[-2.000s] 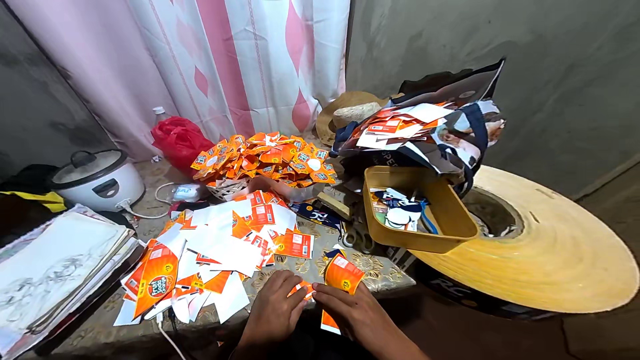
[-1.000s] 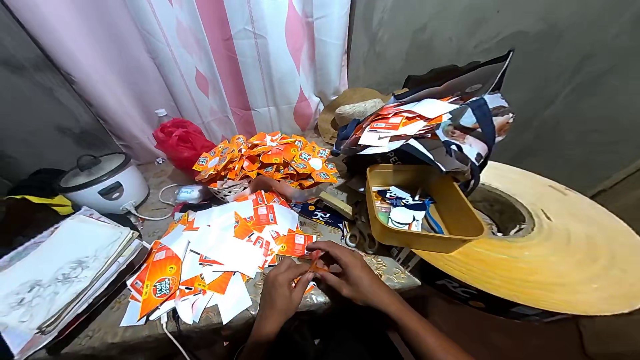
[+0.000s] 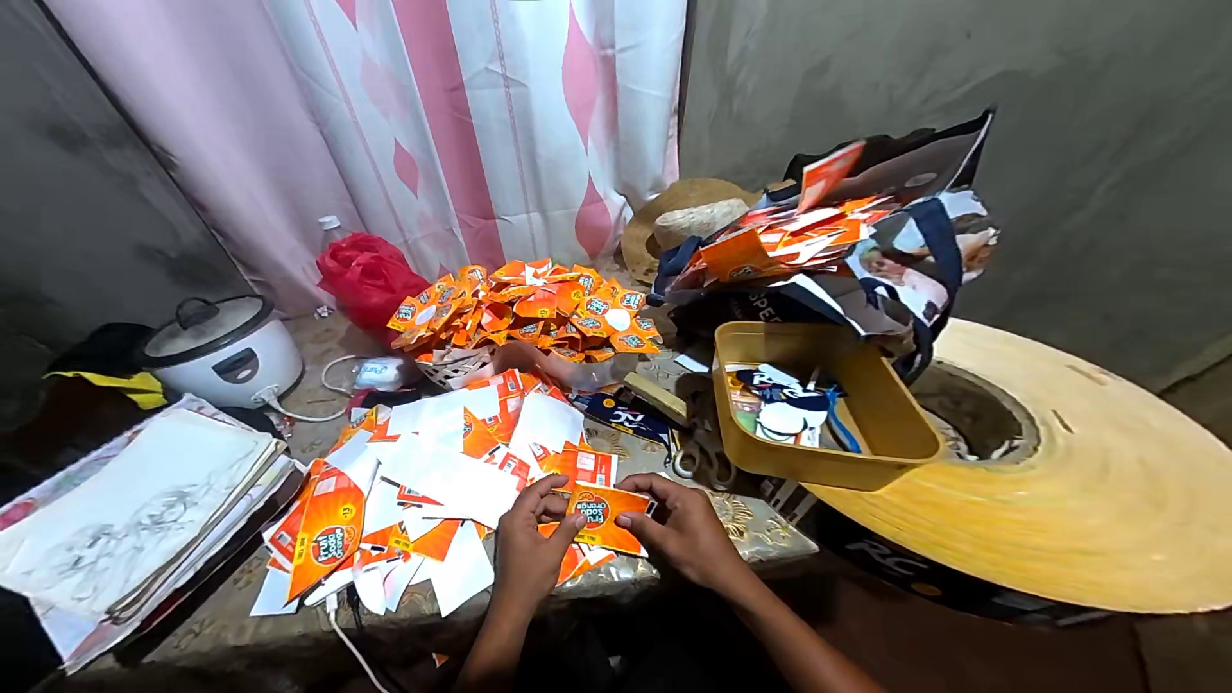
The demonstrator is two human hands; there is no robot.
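Observation:
An orange printed paper piece (image 3: 604, 516) is held flat between my two hands above the table's front edge. My left hand (image 3: 535, 539) pinches its left end with thumb and fingers. At the right end, my right hand (image 3: 681, 527) grips it the same way. Just left of them lies a loose spread of orange and white paper cuttings (image 3: 452, 472). Behind, folded orange paper pieces (image 3: 529, 313) are heaped in a basket. More orange cuttings (image 3: 780, 236) fill an open bag (image 3: 905, 279) at the right, one piece standing above the rest.
A tan plastic box (image 3: 828, 472) holds small items beside a pair of scissors (image 3: 703, 457). A large coiled paper roll (image 3: 1088, 481) is at the right. Left are a rice cooker (image 3: 226, 351), a stack of drawings (image 3: 125, 510) and a red plastic bag (image 3: 366, 284). A white cable (image 3: 346, 640) hangs off the front edge.
Two seconds ago my hands were lower, by the table edge. Now they hold an orange piece flat with its printed face showing. One orange piece now stands above the pile in the bag.

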